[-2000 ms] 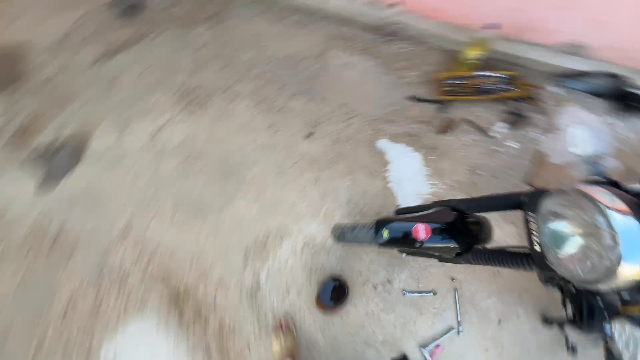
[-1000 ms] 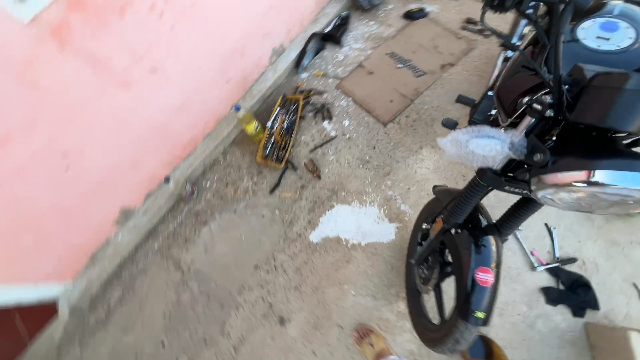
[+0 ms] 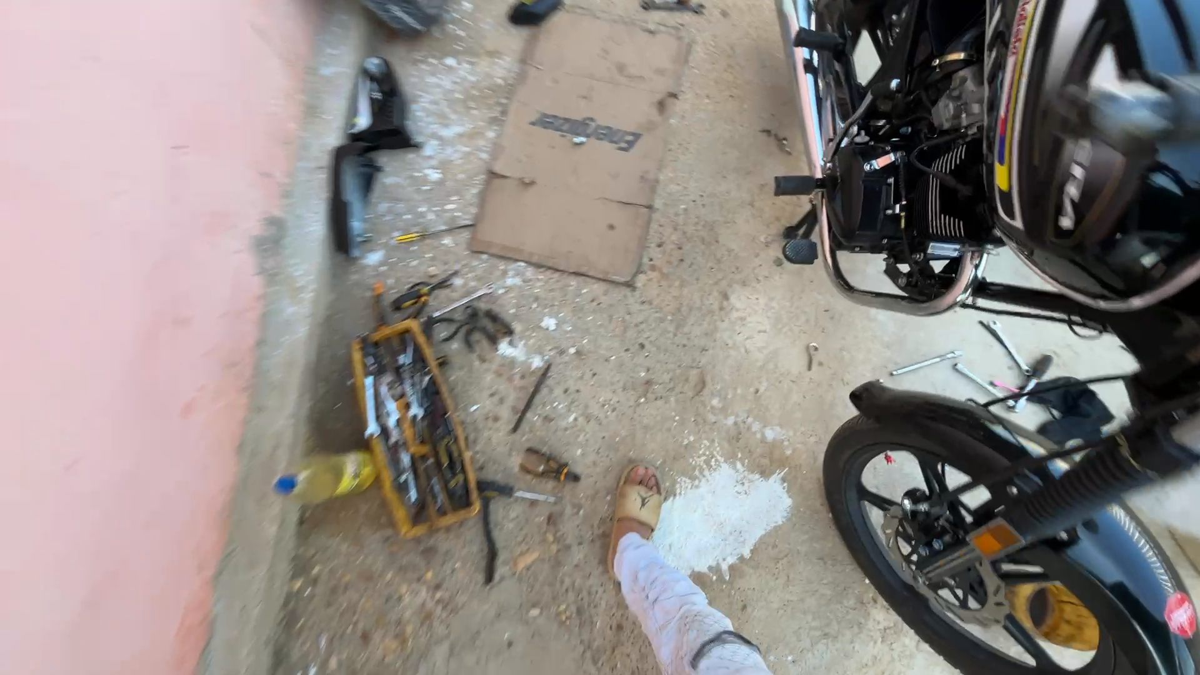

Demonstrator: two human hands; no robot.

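Note:
Neither my left hand nor my right hand shows in the head view. A black motorcycle stands at the right, its fuel tank at the upper right and its front wheel below. Left of centre, a yellow tool tray full of wrenches and other tools lies on the ground. Around it are pliers, a hammer, a screwdriver and a bottle of yellow liquid. Several wrenches and a black cloth lie on the ground beyond the front wheel.
A flattened cardboard sheet lies at upper centre. A pink wall with a concrete ledge runs down the left, black plastic parts beside it. My sandalled foot is next to a white patch on the ground.
The view has swung and come closer to the tool tray, the cardboard and the motorcycle's side. The foot has come further into view, beside the white patch.

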